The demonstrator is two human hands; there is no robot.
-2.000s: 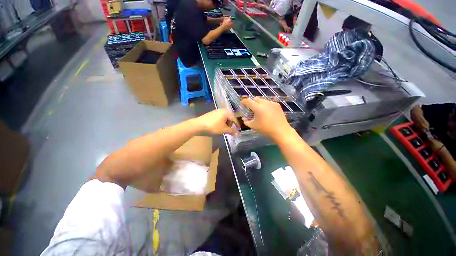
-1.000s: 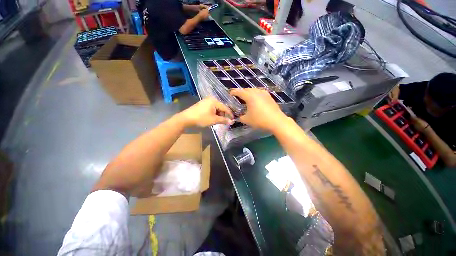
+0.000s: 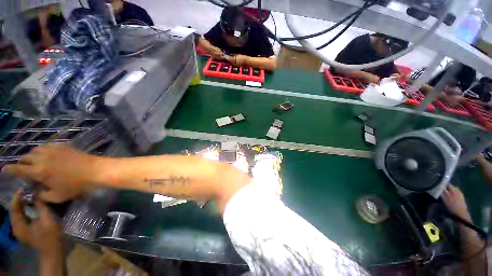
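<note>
A stack of clear blister trays (image 3: 81, 220) with dark screens stands at the far left. My right hand (image 3: 51, 172) reaches across to its near edge, fingers bent and blurred. My left hand (image 3: 35, 223) is just below, with a small pale spot at its fingertips. Whether either hand grips something is unclear. A shiny solder spool (image 3: 116, 225) stands beside the trays. White LCD modules (image 3: 167, 200) show below my right forearm, and bright glare covers more pieces (image 3: 264, 167) beyond it. My forearm hides part of them.
A grey machine housing (image 3: 145, 81) carries a plaid cloth (image 3: 83, 59). Phone boards (image 3: 275, 129) lie on the green bench. A tip cleaner tin (image 3: 372, 209) and fan (image 3: 415, 161) stand right. People sit opposite behind red trays (image 3: 234, 70). Another hand (image 3: 456, 200) shows beside the fan.
The view has swung right, so the trays and both my hands now appear at the far left. The fan and tin have come into view. My hands remain near the trays.
</note>
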